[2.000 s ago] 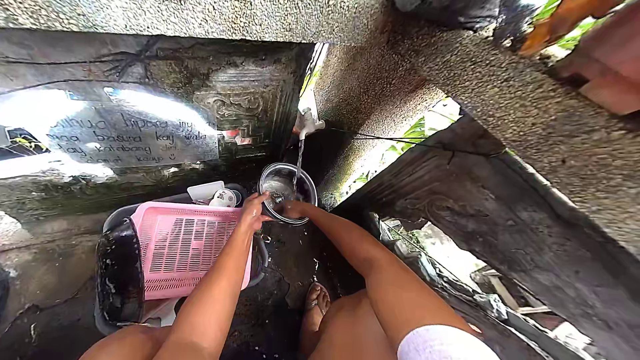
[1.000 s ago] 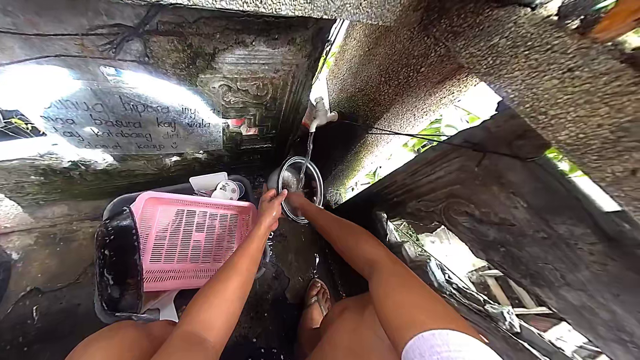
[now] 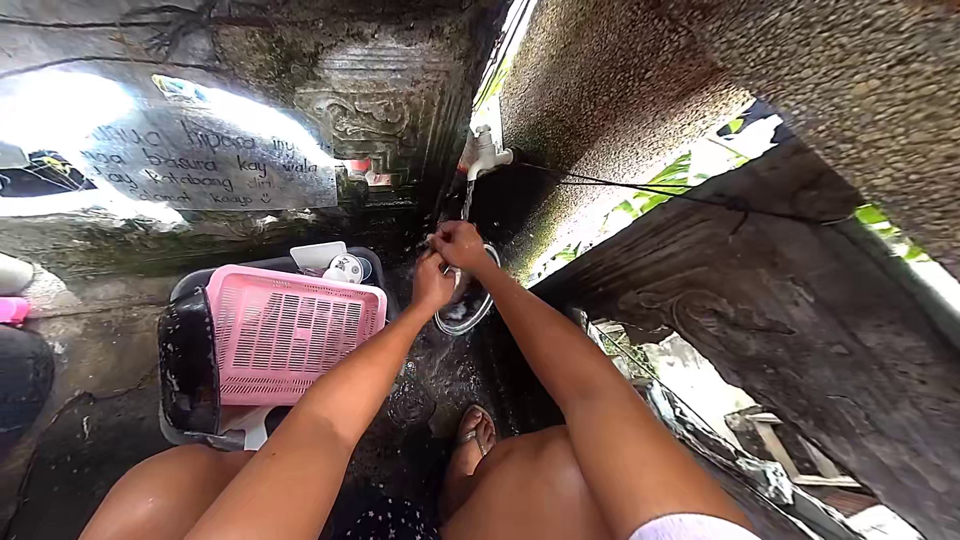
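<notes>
Water runs from a white plastic faucet (image 3: 486, 156) at the foot of a pebbled post. Just below the spout, my right hand (image 3: 459, 244) is bent with its fingers together, close to the falling water. My left hand (image 3: 435, 281) is raised beside it, over the left rim of a round metal pot (image 3: 469, 326), fingertips near the right hand's. Both hands partly cover the pot, which appears tilted. Whether the left hand grips its rim, or either hand holds something small, is not clear.
At the left, a pink plastic basket (image 3: 300, 334) lies over a dark tub (image 3: 184, 435) holding white dishes and a cup (image 3: 346, 268). A black container (image 3: 187, 360) leans there. A handwritten sign hangs on the wall. Wet concrete floor (image 3: 420, 405) surrounds my sandalled foot.
Both hands have risen from the pot's inside and rim toward the faucet's stream. The pot now sits lower beneath them, its opening partly covered. The faucet still runs.
</notes>
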